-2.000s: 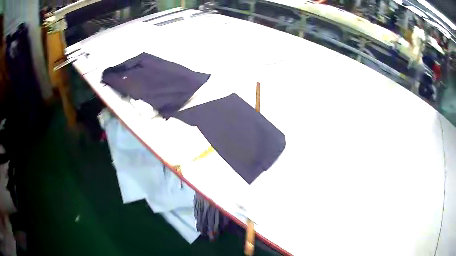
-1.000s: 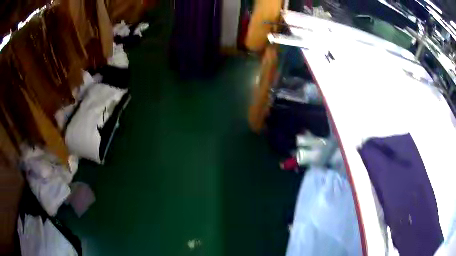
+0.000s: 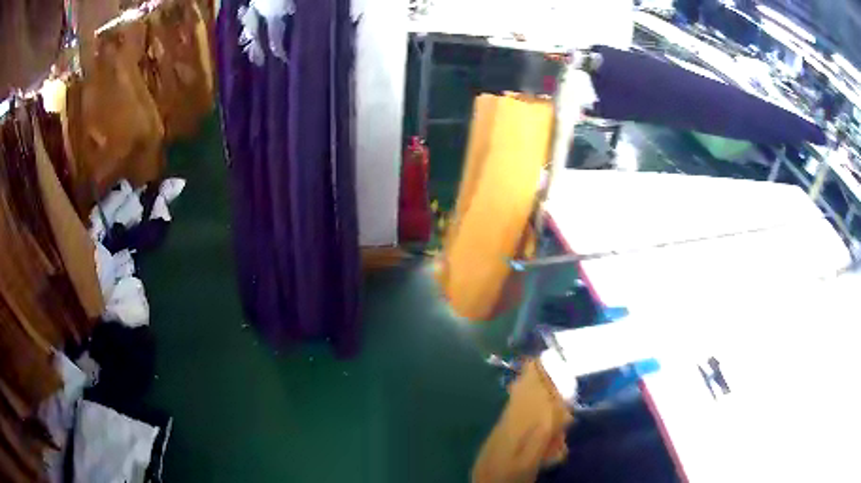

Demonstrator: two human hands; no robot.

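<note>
Neither of my hands is in view. The long white table (image 3: 755,321) with a red edge runs along the right side. A small dark item (image 3: 715,376), too blurred to name, lies on it near the left edge. A thin rod or bar (image 3: 623,251) crosses the table's far part. A yellow-brown sheet or panel (image 3: 500,208) hangs beyond the table's left edge, and another yellow-brown piece (image 3: 529,424) is lower and nearer. The picture is blurred.
Long purple cloth (image 3: 293,189) hangs ahead beside a white pillar (image 3: 379,141). A red fire extinguisher (image 3: 414,193) stands by the pillar. Brown sheets (image 3: 57,217) hang on the left above white and dark bundles. Dark cloth (image 3: 689,99) lies beyond the table. The floor (image 3: 312,415) is green.
The view has swung left and moved forward along the aisle. The dark fabric pieces on the table have left the picture. The hanging purple cloth and yellow-brown panels appear nearer.
</note>
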